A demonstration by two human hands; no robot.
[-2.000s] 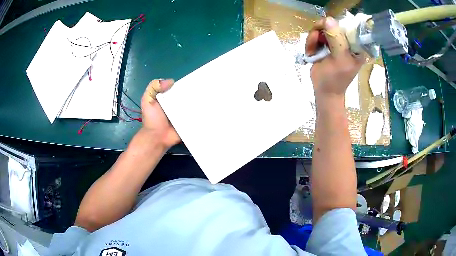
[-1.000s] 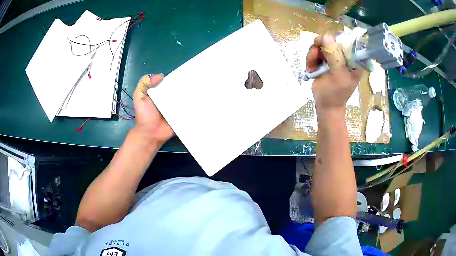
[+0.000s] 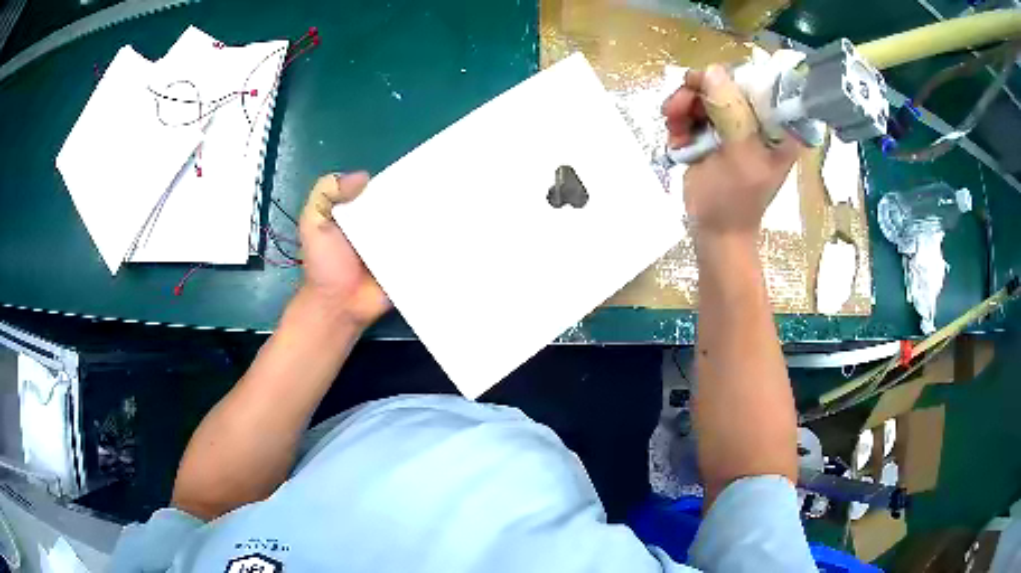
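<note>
A white back housing (image 3: 504, 246) with a dark clover-shaped hole is held tilted over the bench's front edge. My left hand (image 3: 336, 252) grips its left corner, thumb on top and fingers underneath. My right hand (image 3: 733, 151) is closed around the glue dispensing gun (image 3: 834, 92), with tan wraps on the fingers. The gun's nozzle is at the housing's upper right edge; I cannot tell if it touches. No adhesive bead can be made out on the housing.
White-backed laminates (image 3: 196, 157) with red-tipped lead wires lie on the green bench at left. Glue-smeared cardboard (image 3: 672, 285) lies under the gun. A clear bottle (image 3: 912, 213) with a white rag (image 3: 924, 280) is at far right. A pale yellow hose (image 3: 952, 39) runs to the gun. A blue bin (image 3: 661, 526) is below.
The housing has shifted left and slightly up from its place two seconds ago, with my left hand. My right hand and the gun have moved slightly left.
</note>
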